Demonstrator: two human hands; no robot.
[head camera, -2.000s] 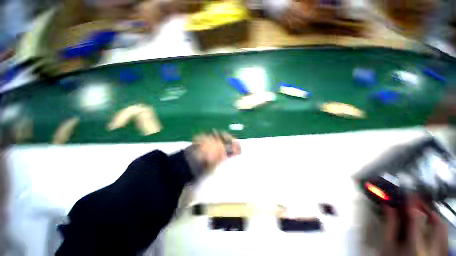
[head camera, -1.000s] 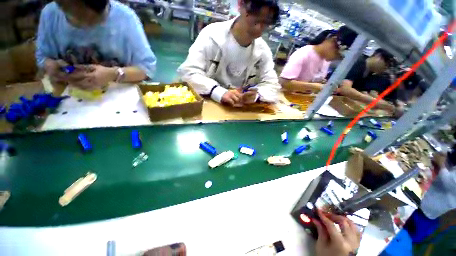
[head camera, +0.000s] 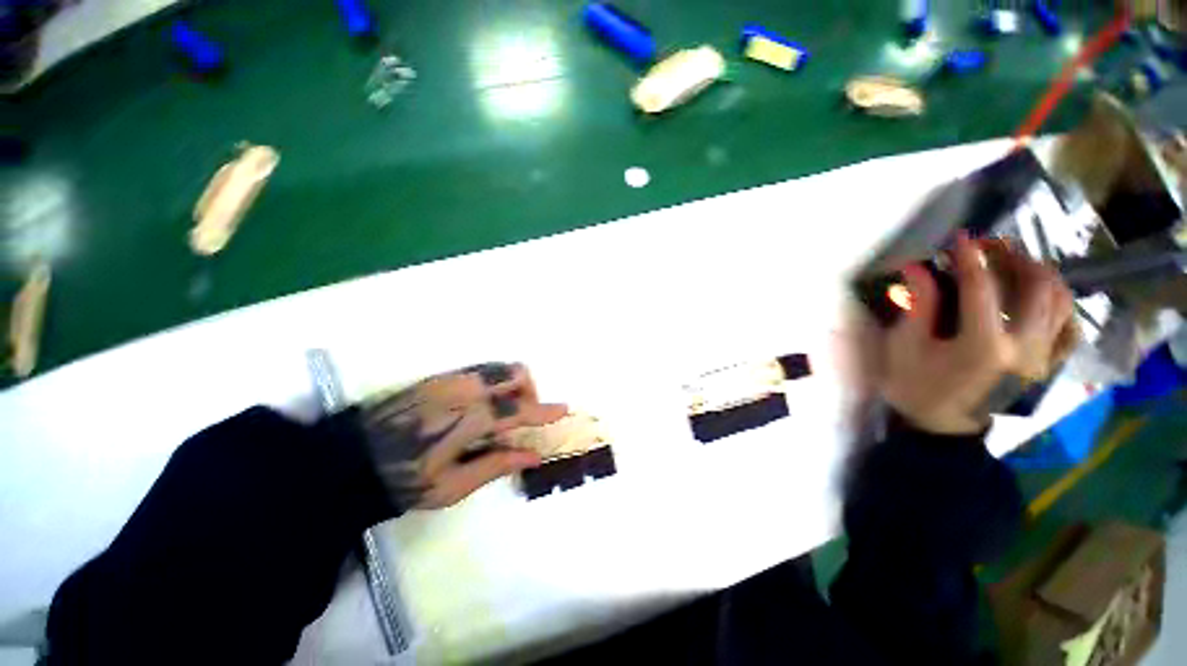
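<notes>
My left hand (head camera: 462, 429) lies on the white bench, its fingertips on the left end of a tan part (head camera: 573, 437). A black notched fixture block (head camera: 569, 472) sits along that part's near side. To the right, a second pale tan part (head camera: 736, 384) lies against another black block (head camera: 739, 416), with a small black square at its right end. My right hand (head camera: 970, 332) is blurred, at the front of the black tape dispenser (head camera: 963, 208) by its red lit display. Whether its fingertips hold a tape piece cannot be seen.
A silver striped strip (head camera: 380, 592) lies partly under my left arm. Beyond the bench, the green belt (head camera: 430, 169) carries tan parts (head camera: 234, 198) and blue battery cells (head camera: 618, 31). A cardboard carton (head camera: 1113, 169) stands behind the dispenser, and another carton (head camera: 1093, 586) is at lower right.
The view has tilted down to the bench. My left hand now shows at the left fixture, touching the tan part. My right hand remains at the dispenser, now more over its front.
</notes>
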